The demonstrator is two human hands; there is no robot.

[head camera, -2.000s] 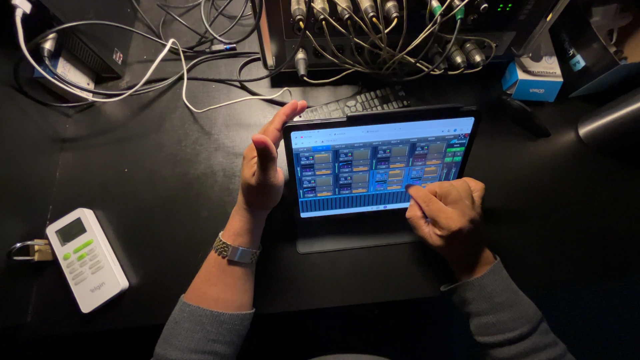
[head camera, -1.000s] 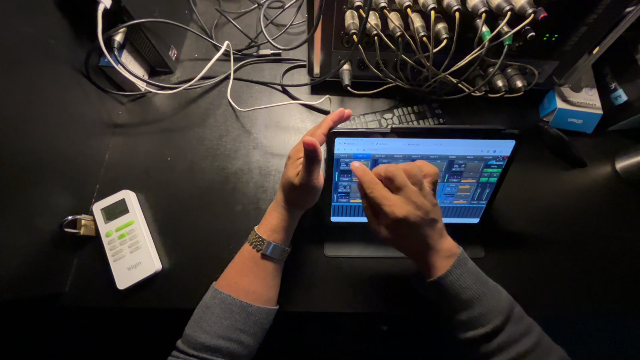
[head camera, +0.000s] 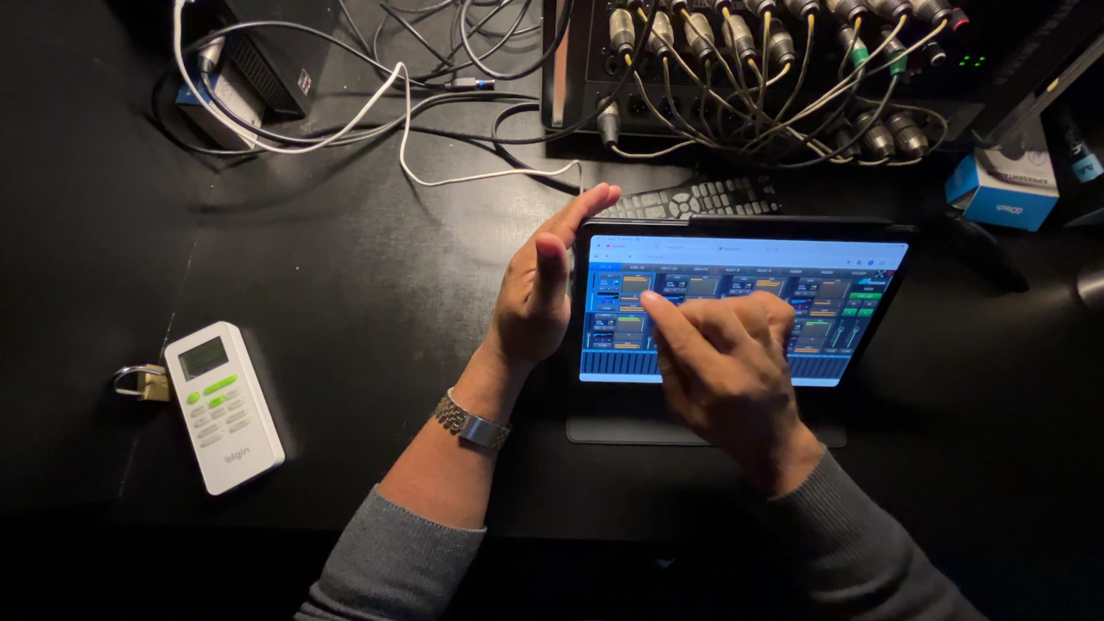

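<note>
A tablet (head camera: 742,250) in a dark folding case leans on its stand, its lit screen showing a grid of channel panels. My left hand (head camera: 536,289) is upright along the tablet's left edge, thumb and fingers extended; whether it presses on the edge cannot be told. A metal-band watch (head camera: 472,423) is on that wrist. My right hand (head camera: 733,371) is over the screen with the index finger pointing at the upper left panels, the other fingers curled in. It covers the middle of the screen, and contact of the fingertip with the glass is not certain.
Behind the tablet lie a dark remote control (head camera: 686,203) and a rack unit (head camera: 638,129) full of plugged XLR cables. A white air-conditioner remote (head camera: 237,423) and a brass padlock (head camera: 153,383) are at left. Loose cables (head camera: 405,129) cross the back; a blue-and-white box (head camera: 1005,194) stands at right.
My right hand has moved from the screen's lower right to its upper left panels. My left hand remains by the tablet's left edge. The view has shifted.
</note>
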